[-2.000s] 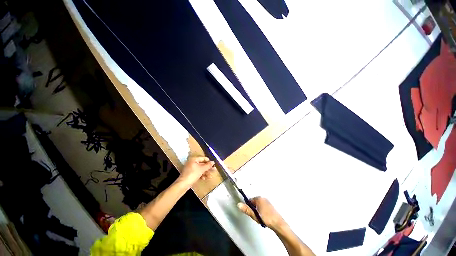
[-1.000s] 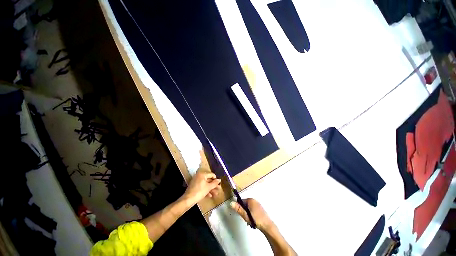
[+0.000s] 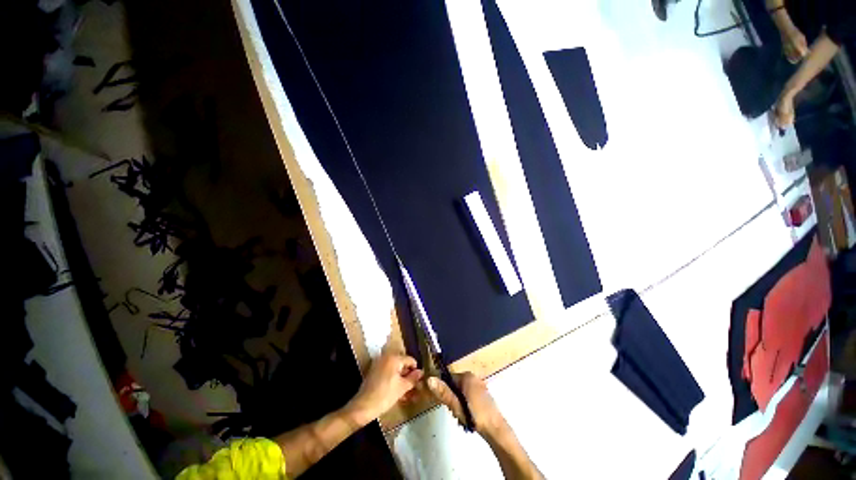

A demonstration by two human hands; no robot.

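The dark trouser panel [image 3: 394, 141] lies flat on the table, with a thin white chalk line down its left part. My right hand [image 3: 469, 403] grips the black handles of the tailor's shears [image 3: 419, 314]. Their blades point up along the chalk line at the panel's near end. My left hand [image 3: 390, 381] is just left of the shears, fingers closed on the end of a narrow dark offcut strip [image 3: 404, 314]. A metal bar [image 3: 493, 242] lies on the panel. The strip is partly hidden by the hand and blades.
A long tapered piece [image 3: 549, 178], a small curved piece [image 3: 579, 98] and a folded dark piece [image 3: 654, 361] lie to the right. Red-orange pieces [image 3: 790, 328] lie at the far right. Another person's hands [image 3: 787, 103] show at upper right. Scrap-filled shelves are at left.
The view has shifted, so the cloth sits lower and more upright, and another person's hands have come into view. The shears' blades are further up the chalk line. Both hands keep their holds.
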